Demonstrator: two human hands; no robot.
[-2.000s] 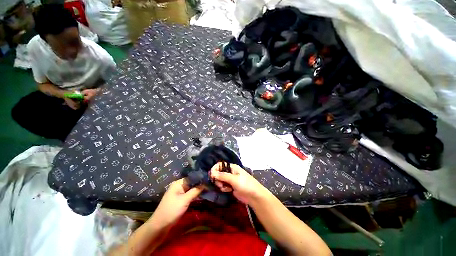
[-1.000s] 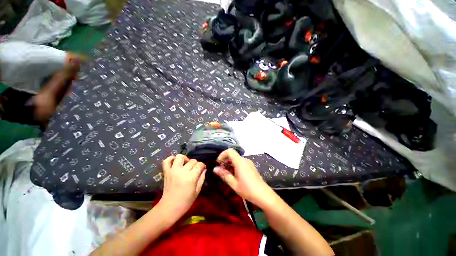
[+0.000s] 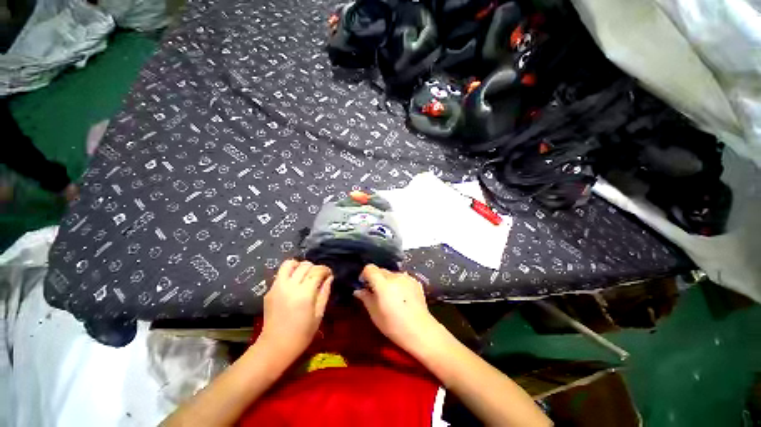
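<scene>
A grey plush bag with a dark rim, an orange patch and a face with eyes lies at the table's near edge, face side up. My left hand grips its dark near edge on the left. My right hand grips the same edge on the right. The fingertips are partly hidden in the dark cloth, and I cannot tell whether a tool is in my right hand.
The table has dark printed cloth. White papers with a red pen-like stick lie right of the bag. A pile of black-grey bags lies behind, beside white sheeting. Part of a person's dark sleeve shows at left.
The bag has gone from bunched up to spread out with its face showing. Both hands now hold its near edge. The view has shifted, and the person at left is mostly out of view.
</scene>
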